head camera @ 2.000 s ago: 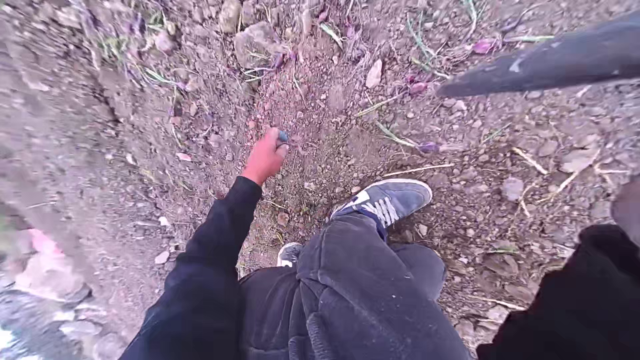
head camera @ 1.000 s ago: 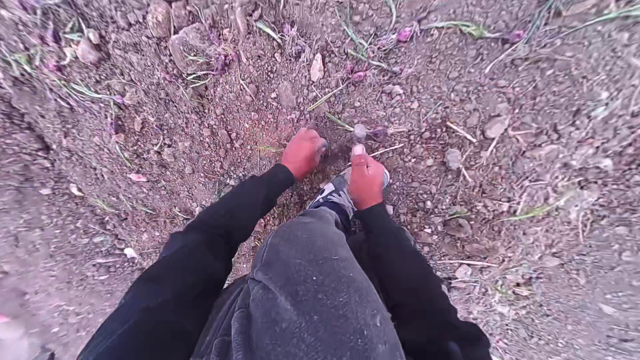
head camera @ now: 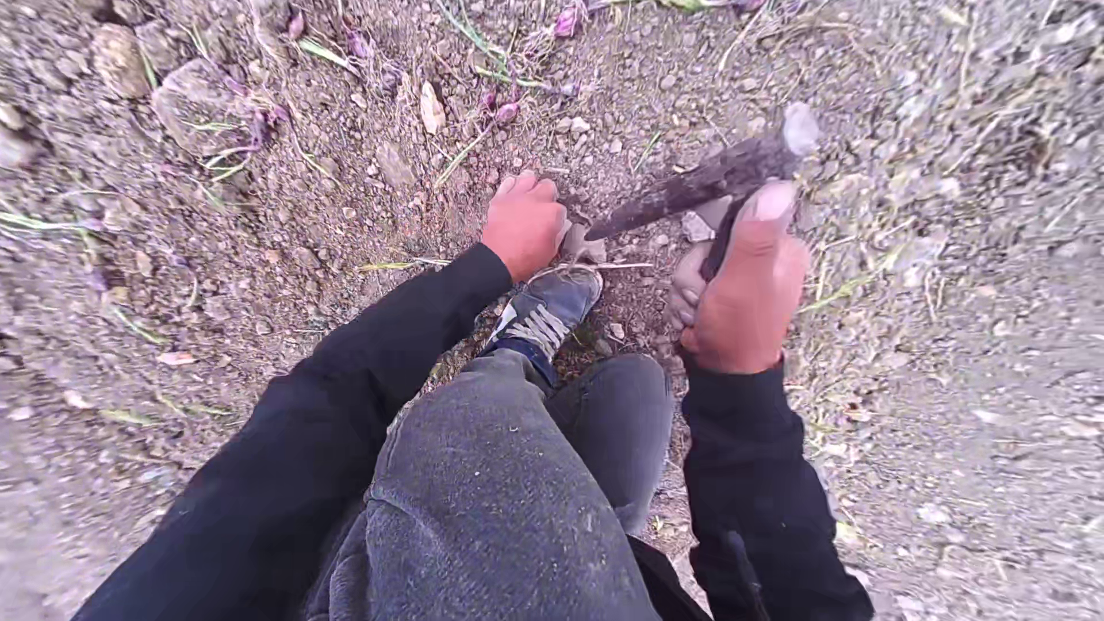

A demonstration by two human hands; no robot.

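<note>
My right hand (head camera: 746, 276) grips the handle of a dark hand tool, perhaps a pick or small hoe; its long pointed head (head camera: 703, 181) reaches left over the soil, with a worn pale end at the upper right. Just above the shoe, my left hand (head camera: 524, 226) is curled at the ground, its fingers down at the soil. A greyish lump (head camera: 585, 243) lies against its right side, close to the tool's tip; whether the hand holds it cannot be told.
My sneaker (head camera: 552, 312) stands right below my left hand, with my bent knees under it. Uprooted red onions (head camera: 507, 112) with green stalks lie in the stony soil ahead. A large stone (head camera: 194, 108) and a rounder stone (head camera: 119, 60) sit at the upper left.
One second ago both hands were low near the shoe; my right hand has since moved right, and the tool's head shows raised from the ground. My left hand remains close to the shoe.
</note>
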